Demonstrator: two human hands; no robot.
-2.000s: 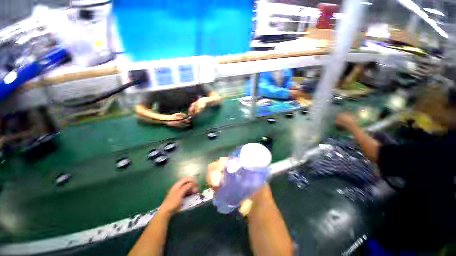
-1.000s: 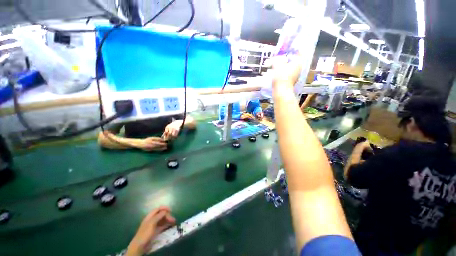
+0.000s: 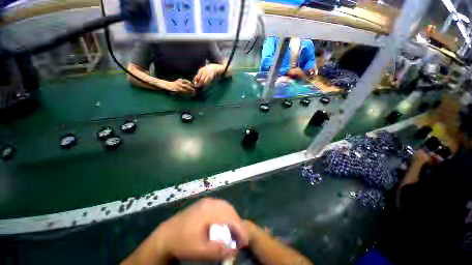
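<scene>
My left hand (image 3: 194, 227) and my right hand (image 3: 240, 230) are together at the bottom middle, over the dark bench, and blurred. A small white, shiny part (image 3: 222, 235) shows between the fingers. My left hand is closed around it. My right hand is mostly hidden behind the left, so its grip cannot be told. A short pale tip sticks out below the white part.
A white rail (image 3: 248, 171) with tiny dark dots edges the green belt (image 3: 155, 160). Black discs (image 3: 68, 140) and black housings (image 3: 250, 137) stand on the belt. A board pile (image 3: 362, 160) lies right, by a slanted post (image 3: 357, 77). People work opposite and at right.
My right arm, raised to the upper shelf with a clear item a second ago, is down beside my left hand. My hands are now together. The view has tilted down.
</scene>
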